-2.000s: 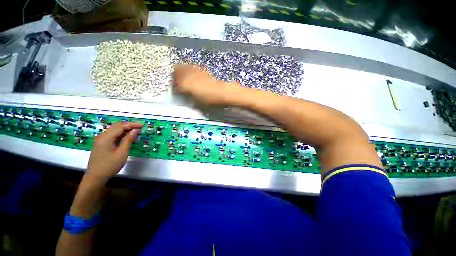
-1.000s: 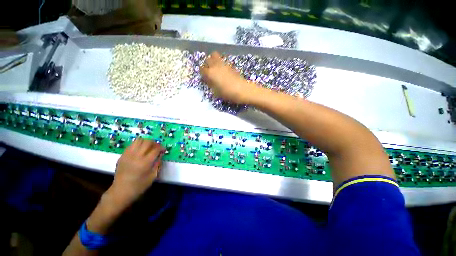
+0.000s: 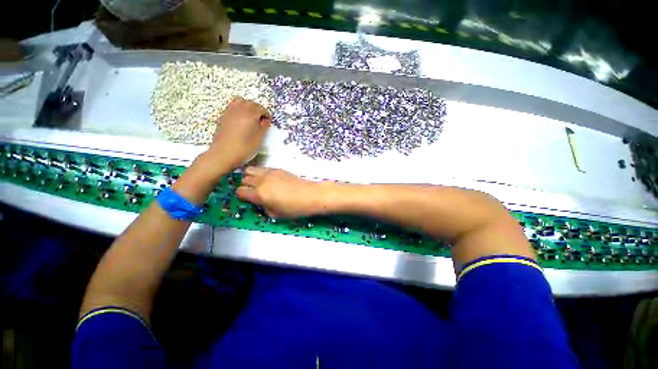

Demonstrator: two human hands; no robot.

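My left hand (image 3: 242, 131) is over the right part of the cream components (image 3: 189, 101), fingers curled near the silvery components (image 3: 361, 119); whether it holds a piece cannot be told. A blue band (image 3: 179, 205) is on its wrist. My right hand (image 3: 280, 193) is over the green circuit board strip (image 3: 130, 184), just below my left hand, with its fingertips at the board's fitted parts. Its fingers are bunched and any small piece between them is too small to see. My right forearm covers part of the board.
The white parts tray (image 3: 498, 140) has a grey back edge. A clear bag of silvery parts (image 3: 375, 59) lies behind it. A thin yellowish strip (image 3: 574, 150) and dark components (image 3: 643, 164) lie right. A dark metal bracket (image 3: 63, 90) stands left, a brown box (image 3: 169, 30) behind.
My left hand has moved from the board up to the cream heap. My right hand has come down from the silvery heap to the board.
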